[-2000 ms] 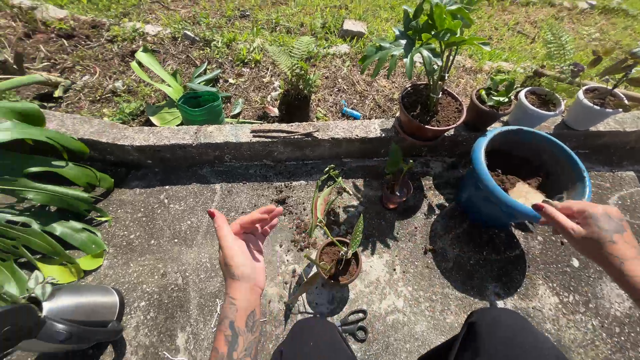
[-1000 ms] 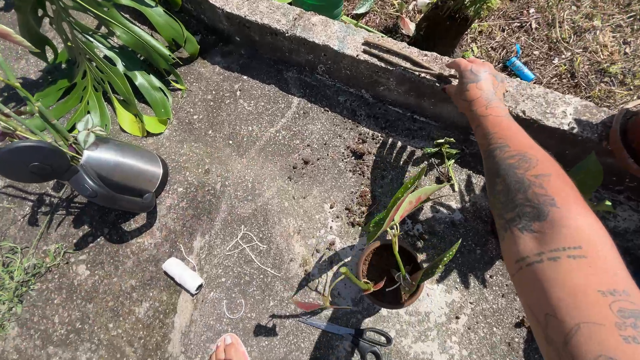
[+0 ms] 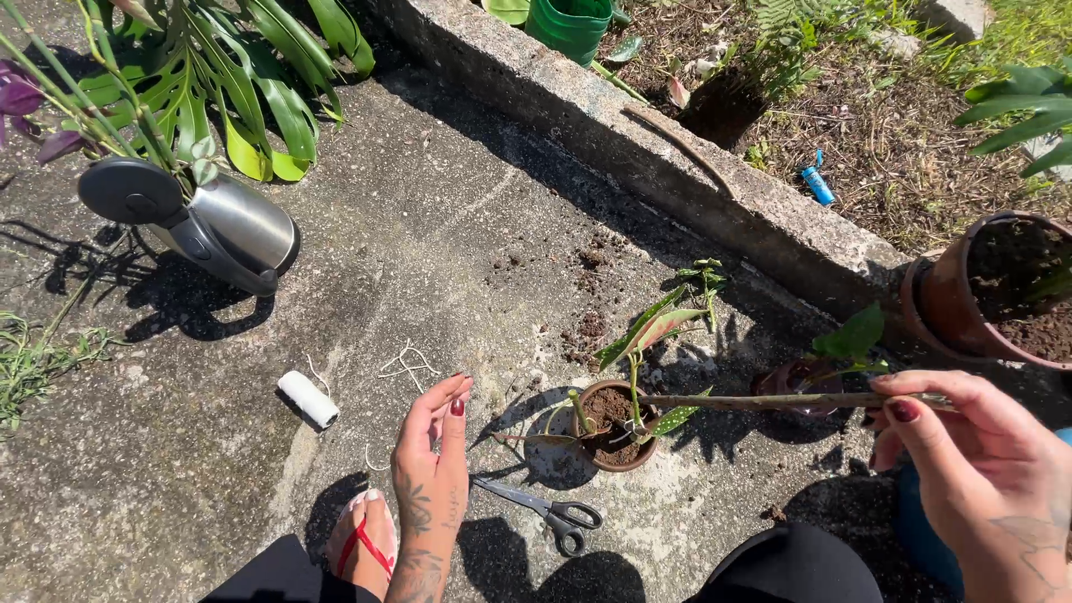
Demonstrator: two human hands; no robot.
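Note:
My right hand (image 3: 971, 469) pinches a thin wooden stick (image 3: 770, 401) between thumb and fingers. The stick points left, its far tip over the small brown plant pot (image 3: 617, 461), near the stem of the potted plant (image 3: 651, 331). My left hand (image 3: 431, 452) is raised to the left of this pot, fingers slightly curled, holding nothing. Black-handled scissors (image 3: 548, 509) lie on the concrete just below the pot. A spool of white string (image 3: 308, 399) rests farther left, with loose cut string (image 3: 408, 366) beside it.
A concrete curb (image 3: 586, 113) runs diagonally behind, bearing another stick (image 3: 682, 146). A metal electric kettle (image 3: 226, 226) holding stems stands at left. A larger terracotta-coloured pot (image 3: 997, 293), a small potted plant (image 3: 850, 339) and a blue bucket (image 3: 921, 519) are at right. Soil crumbs (image 3: 590, 322) lie scattered.
My right hand has taken a stick from the curb, where two lay, and brought it back over the small pot. My left hand is in view again. The blue bucket was let go earlier.

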